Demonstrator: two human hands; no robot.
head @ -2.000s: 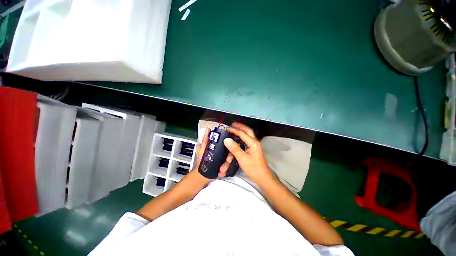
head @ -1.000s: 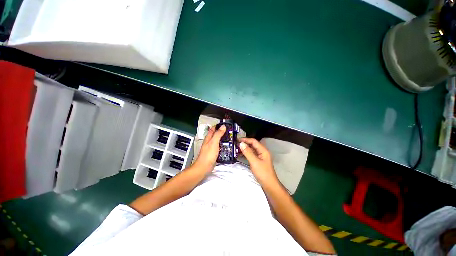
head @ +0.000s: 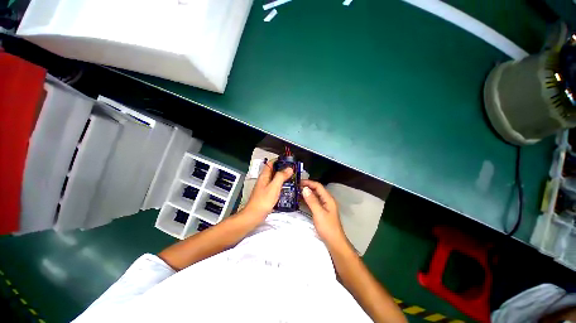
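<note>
A black palm-sized device unit (head: 287,197) is held over my lap with its open side up, and board details show inside. Thin red wires stick out of its far end. My left hand (head: 268,188) grips the unit from its left side, with the thumb on its upper part. My right hand (head: 320,203) is at the unit's right edge with thumb and forefinger close together. Whether a small part is between those fingertips cannot be made out.
A green bench (head: 354,82) lies ahead, with a white foam tray (head: 139,38) at left and a beige machine (head: 521,101) at right. Below left are a small compartment tray (head: 201,197), stacked foam trays (head: 126,167) and a red bin (head: 19,126). A red stool (head: 458,271) stands lower right, near a person's sleeve (head: 537,306).
The unit was turned from its plain labelled side to its open side. My right hand moved from on top of it to its right edge. The camera view has shifted slightly.
</note>
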